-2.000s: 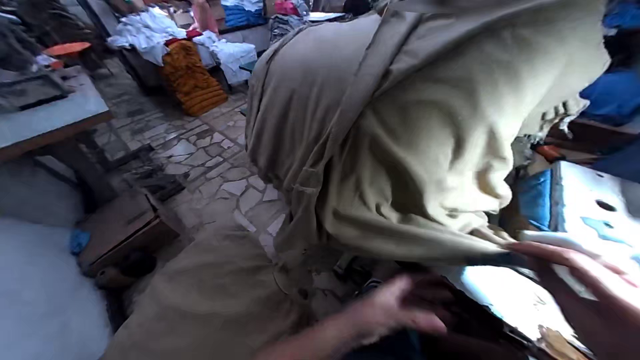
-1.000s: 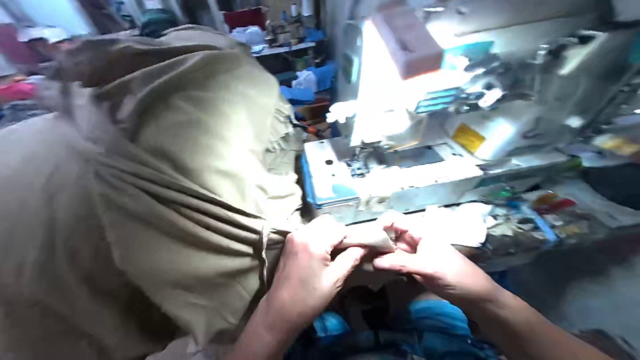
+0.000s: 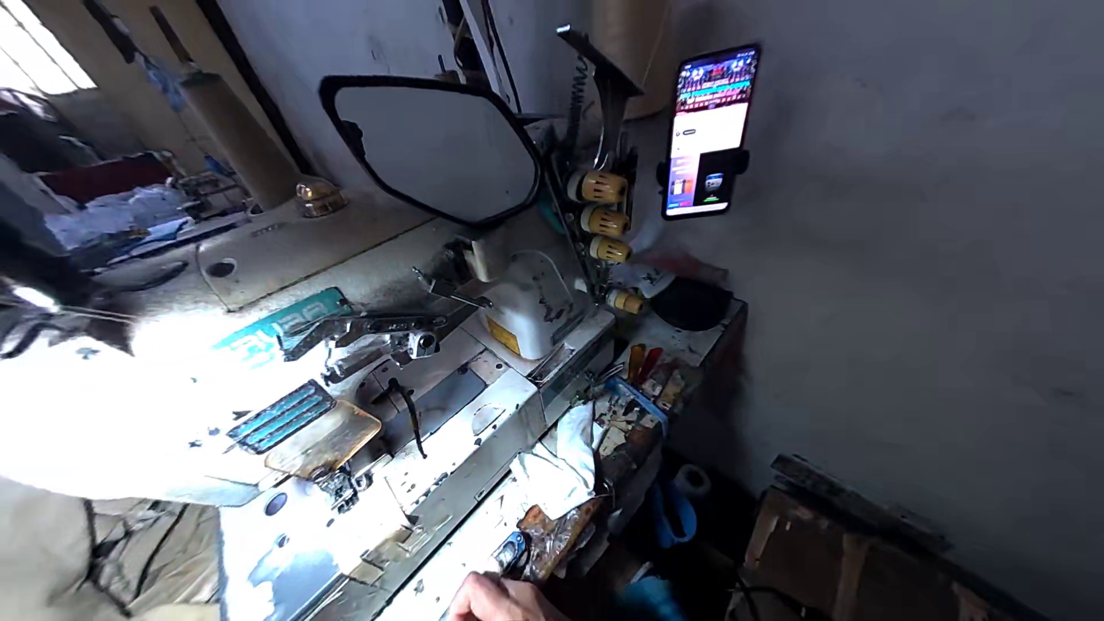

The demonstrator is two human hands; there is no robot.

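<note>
At the bottom edge, part of a hand, which looks like my right hand (image 3: 500, 599), lies on the brightly lit front edge of the sewing machine table. Its fingers are bent, and a small dark blue and metal object (image 3: 512, 550) is just beyond them; whether they grip it cannot be told. My left hand is out of view. The industrial sewing machine (image 3: 302, 276) fills the left and centre, its presser foot area (image 3: 341, 490) under strong light. Khaki cloth (image 3: 147, 552) lies bunched at the lower left, beside the machine bed.
A white rag (image 3: 561, 466) lies right of the machine bed, near a blue-edged tray (image 3: 638, 401) of small items. A mirror (image 3: 440, 151) and a lit phone (image 3: 709, 134) in a holder stand above. A cardboard box (image 3: 828, 552) is at the lower right.
The view has swung right, toward the machine and wall. One second ago both hands pinched the khaki cloth's edge; now one hand shows at the bottom, away from the visible cloth.
</note>
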